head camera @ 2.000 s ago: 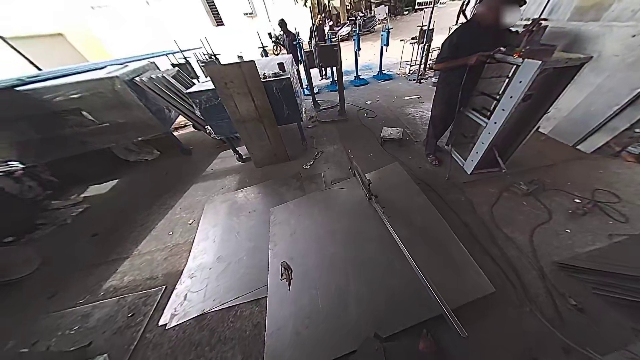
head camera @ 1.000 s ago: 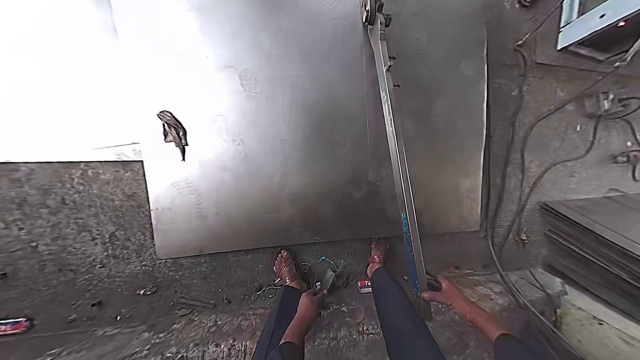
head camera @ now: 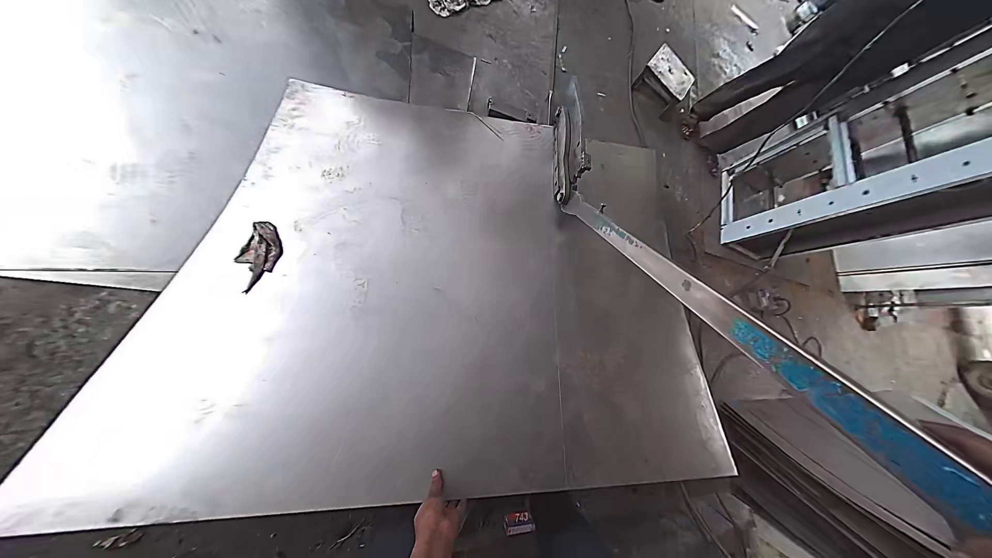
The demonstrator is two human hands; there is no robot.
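Note:
A large metal sheet fills the middle of the head view. At its near edge my left hand grips the sheet, one digit lying on the top face. A hand lever shear stands at the sheet's far edge, its jaws in line with a thin line running down the sheet. From it a long metal lever, partly painted blue, slants up toward the lower right. My right hand is around the lever's end, blurred and partly cut off by the frame. A crumpled dark rag lies on the sheet's left part.
Another metal sheet lies at the left. A metal frame with holes is at the right, beside a person's dark-clothed legs. Stacked sheets lie lower right. A small box with writing is near my left hand. Cables cross the floor.
My left hand has moved from beside my leg onto the sheet's near edge. The lever has swung outward to the right, with my right hand at its end. The view has shifted.

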